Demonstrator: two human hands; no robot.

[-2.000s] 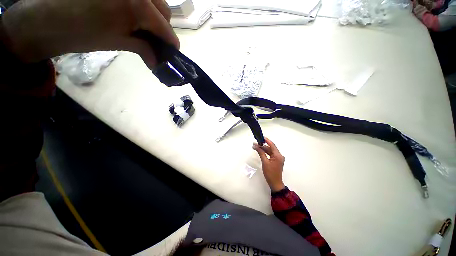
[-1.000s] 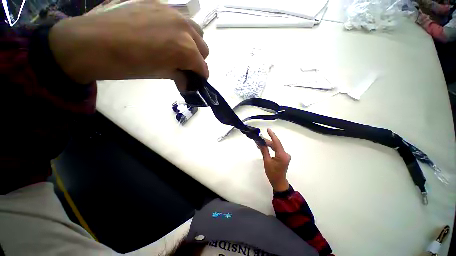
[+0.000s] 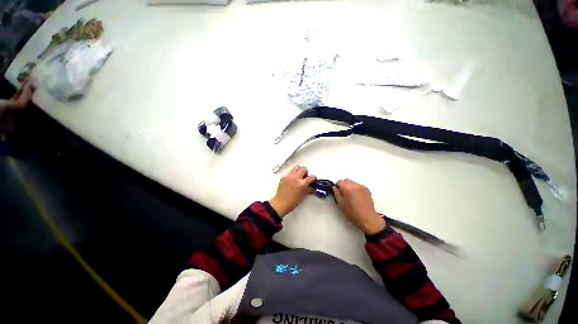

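A black strap (image 3: 322,187) is gathered in a small dark clump between my two hands, low over the white table. My left hand (image 3: 293,189) holds its left side with the fingertips. My right hand (image 3: 355,202) pinches its right side. A dark strap tail (image 3: 418,233) comes out beyond my right wrist; its far end is blurred. More black straps (image 3: 424,137) lie lengthwise on the table, with metal hooks at the ends. A few black rolls with white bands (image 3: 217,130) lie to the left.
A printed bag of white pieces (image 3: 311,80) and torn white papers (image 3: 405,74) lie beyond the straps. A clear bag (image 3: 76,68) with tan straps lies far left, near another person's hand (image 3: 19,99). A banded tan bundle (image 3: 549,288) lies at the right edge.
My left hand has come down from high at the left to beside my right hand. The strap, stretched between them before, is now bunched there, with a tail to the right.
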